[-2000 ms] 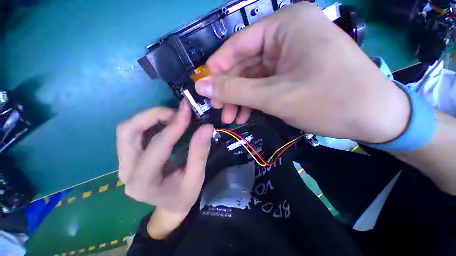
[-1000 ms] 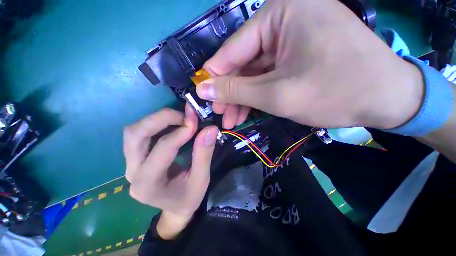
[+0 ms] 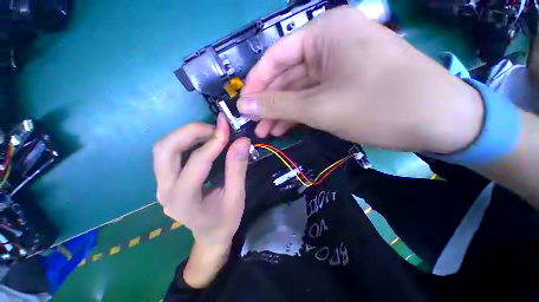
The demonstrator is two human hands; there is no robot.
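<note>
The long black housing (image 3: 204,72) lies open and slanted across the upper middle. An orange flex cable (image 3: 234,88) lies against it, beside the fingertips of my right hand (image 3: 366,88). Those fingers are bunched by a white strip-like connector (image 3: 228,114); whether they grip the flex cannot be told. My left hand (image 3: 201,183) holds the small black end part at the connector between thumb and forefinger; the fingers hide most of it. Red and yellow wires (image 3: 302,178) run from near my left thumb to a small connector (image 3: 360,157) on the right. My right hand hides the housing's middle.
The green bench top (image 3: 124,88) carries more black units with wires at the left edge (image 3: 18,194) and upper right (image 3: 502,29). A light-blue band (image 3: 493,127) is round my right wrist. Below the bench edge are green floor, yellow-black tape (image 3: 136,240) and dark clothing.
The right thumb has shifted slightly down from the orange flex, which shows more fully. The left hand stays at the end part. The view has shifted slightly.
</note>
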